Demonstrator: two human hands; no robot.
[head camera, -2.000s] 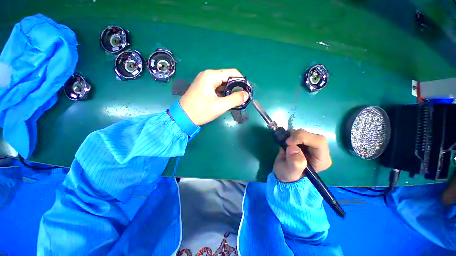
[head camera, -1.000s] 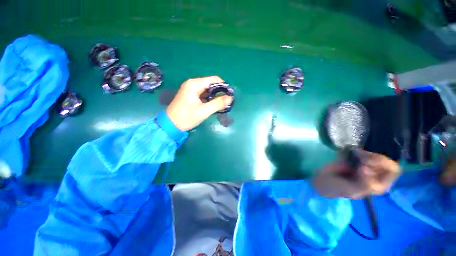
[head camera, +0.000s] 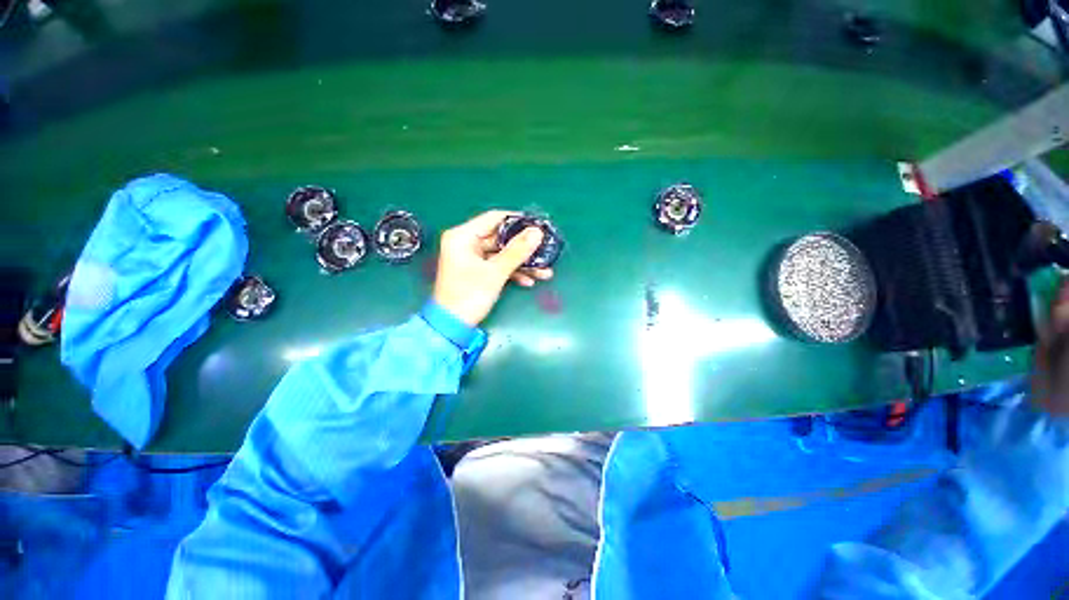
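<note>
My left hand (head camera: 475, 272) holds a round black unit (head camera: 530, 240) between thumb and fingers above the green mat, the thumb over its face. My right hand (head camera: 1053, 352) is blurred and cut off by the right edge, below the iron stand (head camera: 967, 270); its fingers and any grip cannot be made out. A black handle-like part (head camera: 1043, 244) shows at the stand's right end. The round tin of metal wool (head camera: 825, 288) sits left of the stand.
Three units (head camera: 341, 245) cluster left of my left hand. Another unit (head camera: 251, 298) lies beside the crumpled blue cloth (head camera: 158, 287), and one (head camera: 678, 208) lies to the right. More units (head camera: 457, 11) are at the top edge. A pale bar (head camera: 996, 138) slants behind the stand.
My right hand has moved the soldering iron away from the held unit, past the metal wool, towards the stand at the right edge. My left hand still holds the unit. The view has shifted.
</note>
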